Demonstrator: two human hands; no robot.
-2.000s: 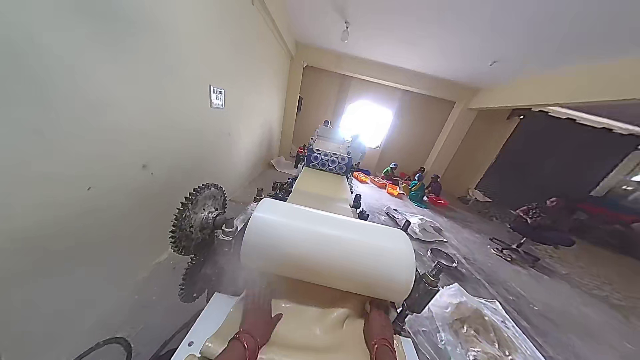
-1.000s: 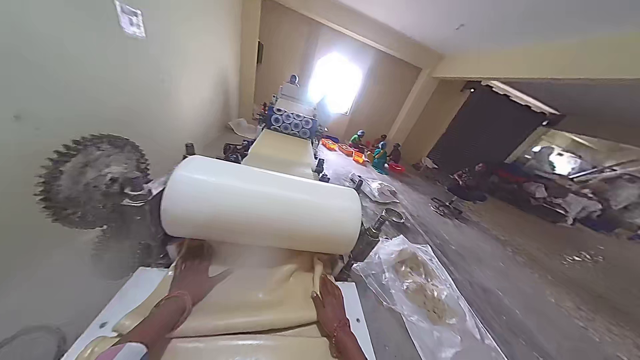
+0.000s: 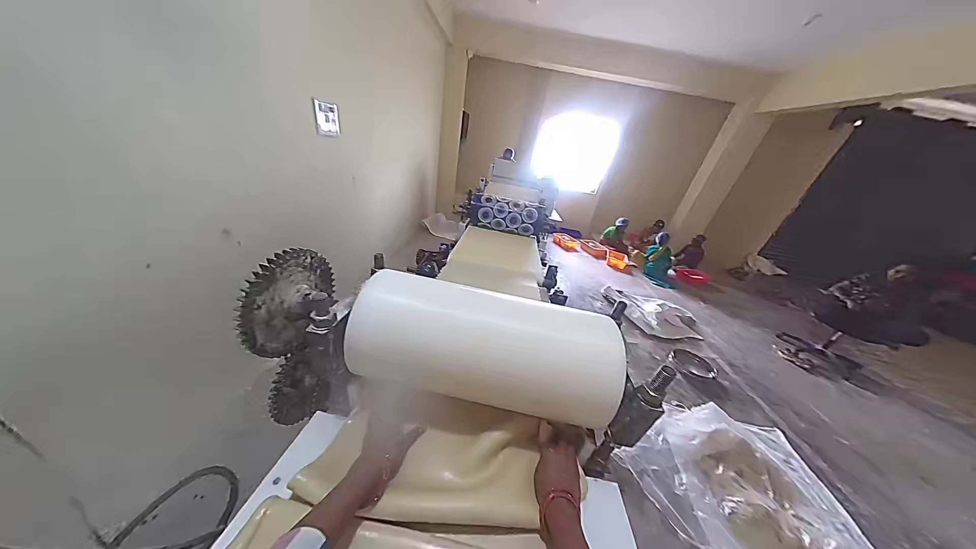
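A large white roller (image 3: 484, 343) lies across a sheeting machine, with a thick, folded sheet of pale yellow dough (image 3: 457, 488) on the white board (image 3: 282, 473) before it. My left hand (image 3: 393, 446) rests on the dough's left part just below the roller, blurred, its fingers partly lost in haze. My right hand (image 3: 560, 450) is at the dough's right edge close under the roller, fingers bent; its grip is unclear. Beyond the roller, a flat pale sheet (image 3: 492, 259) runs along the machine to a bank of small rollers (image 3: 507, 213).
Exposed toothed gears (image 3: 286, 305) turn up at the roller's left end, by the wall. A threaded bolt (image 3: 659, 381) stands at its right end. Clear plastic with pale material (image 3: 740, 480) lies at right, near a metal ring (image 3: 692, 364). People (image 3: 659, 259) sit by orange tubs (image 3: 593, 248) farther back.
Both hands stay at the dough near the roller. The right hand's fingers, spread on the dough edge one second ago, are now bent close under the roller. The view has swung left.
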